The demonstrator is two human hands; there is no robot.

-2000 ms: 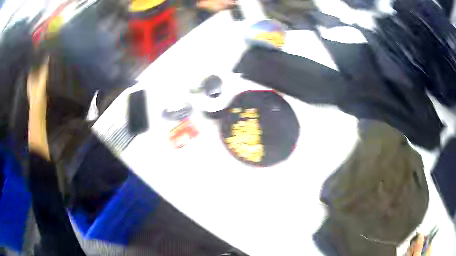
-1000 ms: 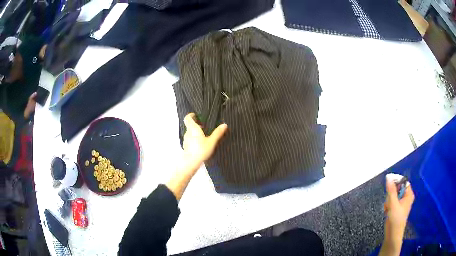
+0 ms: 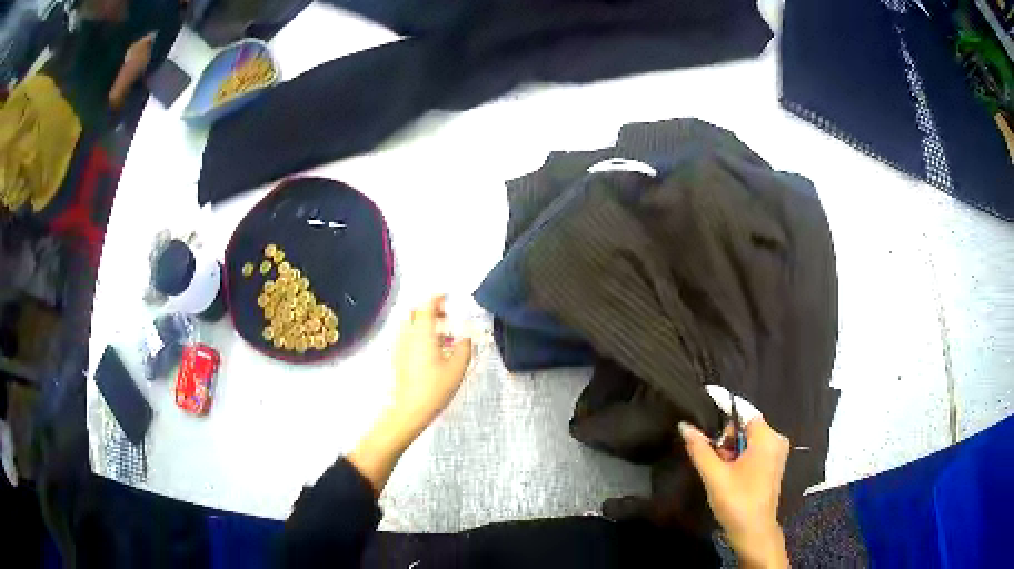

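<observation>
The dark trousers [image 3: 767, 267] lie bunched on the white table, with brown-black pinstriped lining showing and a navy edge at their left. A short white loop shows at their top. My left hand [image 3: 428, 372] is over the table, left of the trousers and not touching them. Its thumb and fingers are apart; I see nothing clearly held, though the fingertips are blurred. My right hand [image 3: 747, 472] is at the trousers' lower right, closed around small thread snips [image 3: 732, 431] with a blue part. A white patch shows at its fingers.
A round black tray [image 3: 361, 261] with gold buttons [image 3: 295, 311] is at left. Beside it are a white, black-topped spool or jar [image 3: 195, 283], a red tin [image 3: 198, 380] and a phone [image 3: 122, 395]. A bowl of buttons [image 3: 200, 106] and dark garments [image 3: 334, 111] lie beyond. A blue bin [image 3: 945, 500] is lower right.
My left hand has left the trousers and moved toward the tray. My right hand has come in from the right to the trousers. The trousers are folded over and bunched more.
</observation>
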